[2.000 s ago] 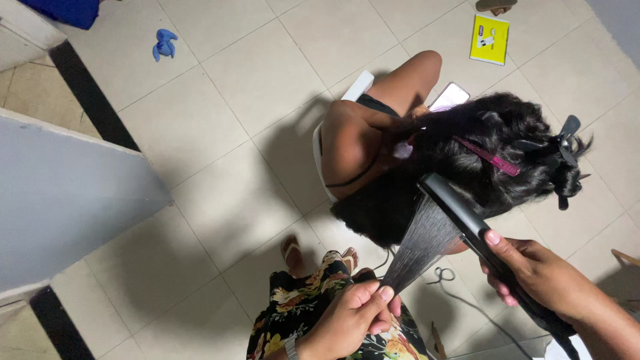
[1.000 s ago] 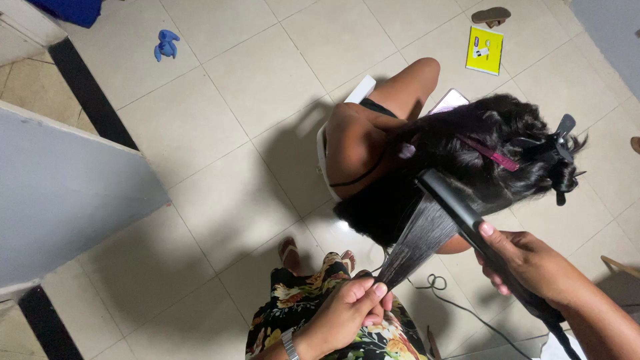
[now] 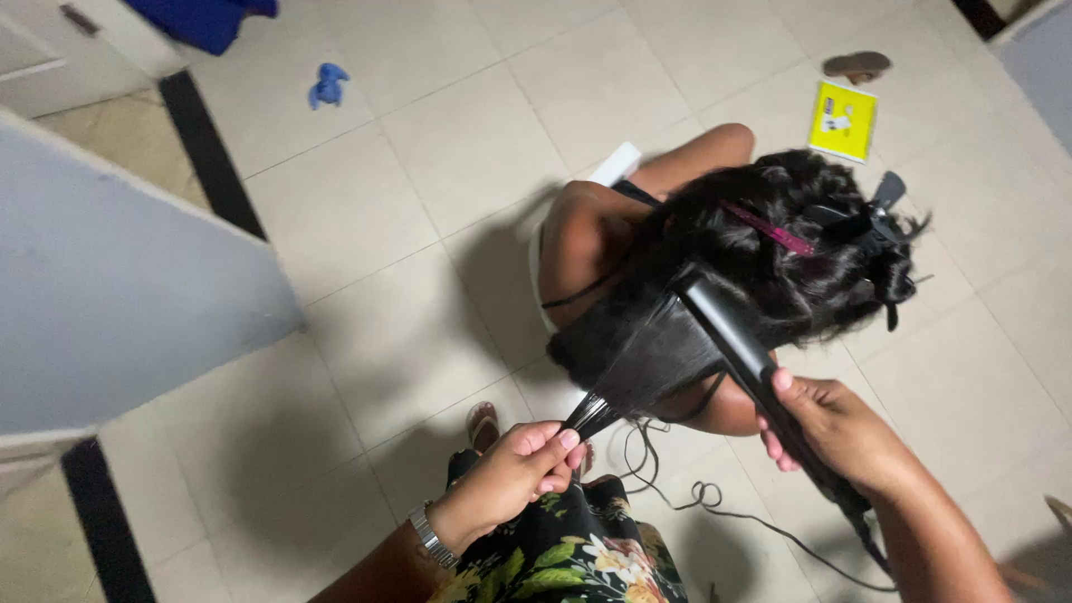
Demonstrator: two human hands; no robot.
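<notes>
My left hand pinches the ends of a stretched section of dark hair between thumb and fingers. My right hand grips the handle of a black hair straightener, whose plates lie across that section close to the head of a seated person. Higher on the head, a pink hair clip sits in the wavy hair, and black hair clips hold hair at the right side. How far the plates are closed is hidden.
A black cord loops over the tiled floor below the seated person. A yellow packet, a brown sandal and a blue toy figure lie on the floor. A grey wall stands at left.
The straightener has moved up the hair section, closer to the head. Both hands still hold what they held. The phone seen earlier beside the seated person's leg no longer shows.
</notes>
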